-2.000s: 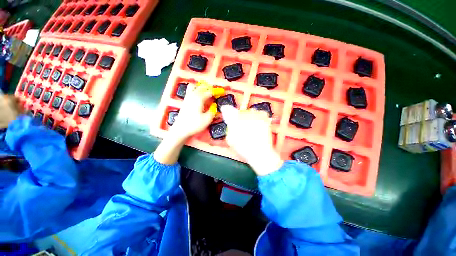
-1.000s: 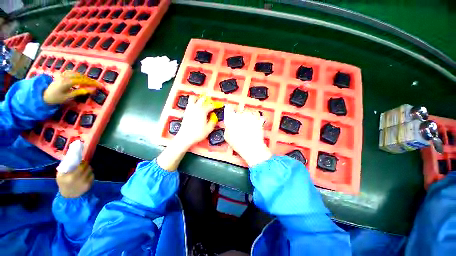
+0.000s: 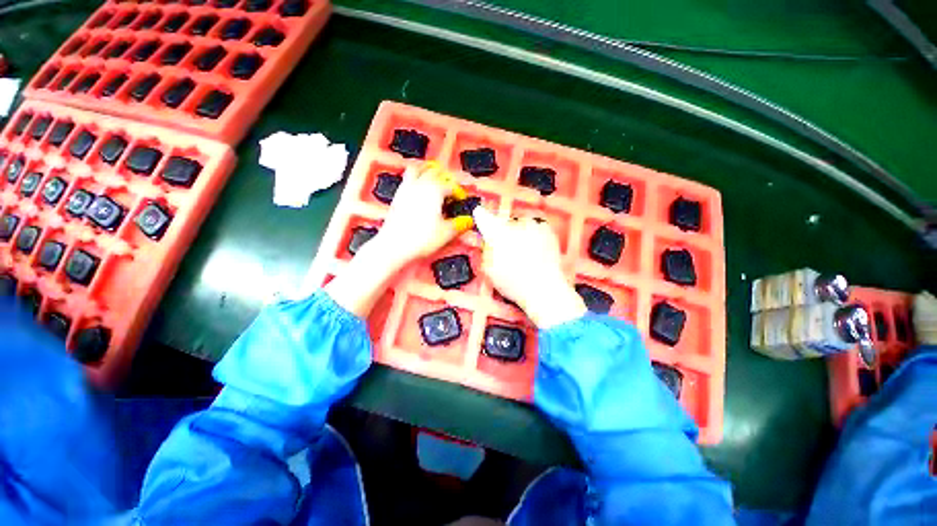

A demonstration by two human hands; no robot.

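Note:
A salmon-red foam tray (image 3: 642, 170) lies in front of me with black device housings in its square pockets. My left hand (image 3: 419, 214), with yellow finger cots, grips a black housing (image 3: 464, 207) by its left side over a pocket in the second row from the back. My right hand (image 3: 524, 257) touches the same housing from the right; a white wipe (image 3: 485, 218) seems pinched at its fingertips, hard to tell from the hand. Other housings, such as one at the front (image 3: 441, 326), sit in pockets. My hands and sleeves hide some pockets.
A white crumpled wipe pile (image 3: 304, 166) lies left of the tray on the green bench (image 3: 241, 269). More filled foam trays (image 3: 195, 211) are at the left. Two squarish bottles (image 3: 796, 316) stand at the right before another tray (image 3: 892, 306). Blue sleeves show at both sides.
My hands have moved to a housing in a pocket row farther back, and the view has shifted. The neighbour's hands at the left have gone out of view.

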